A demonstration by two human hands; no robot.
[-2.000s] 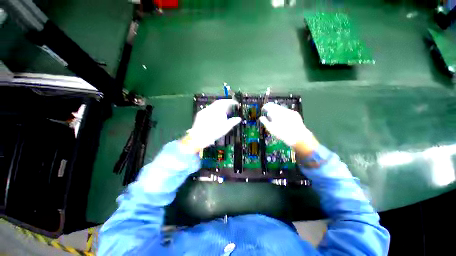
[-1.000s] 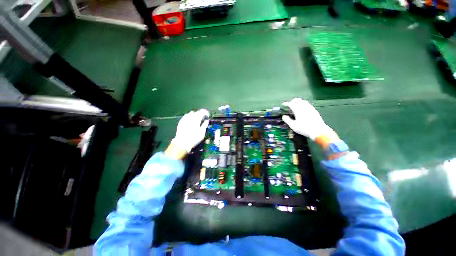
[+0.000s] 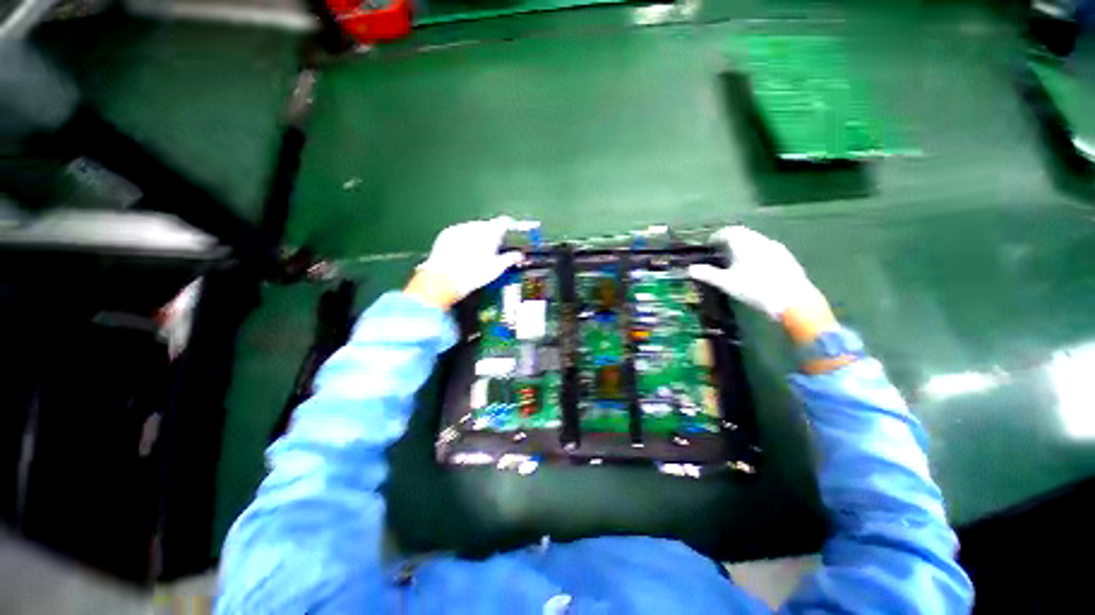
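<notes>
A black solder pallet (image 3: 600,457) lies in front of me on the green bench, blurred. It holds a green circuit board (image 3: 672,348), component side up, with white, brown and black parts. Two black hold-down bars (image 3: 569,348) cross the board. My left hand (image 3: 471,258), in a white glove, grips the pallet's far left corner. My right hand (image 3: 765,274), also gloved, grips the far right corner. Most fingertips are hidden at the frame.
Loose black bars (image 3: 322,342) lie left of the pallet. Large black bins (image 3: 90,408) stand at far left. Another green board (image 3: 811,102) sits solder side up at the back right, with one more at the right edge. A red basket (image 3: 375,19) is at the far edge.
My hands moved from the bars at the middle out to the pallet's far corners and took hold. Since one second ago the grip is unchanged; the whole view has shifted and blurred.
</notes>
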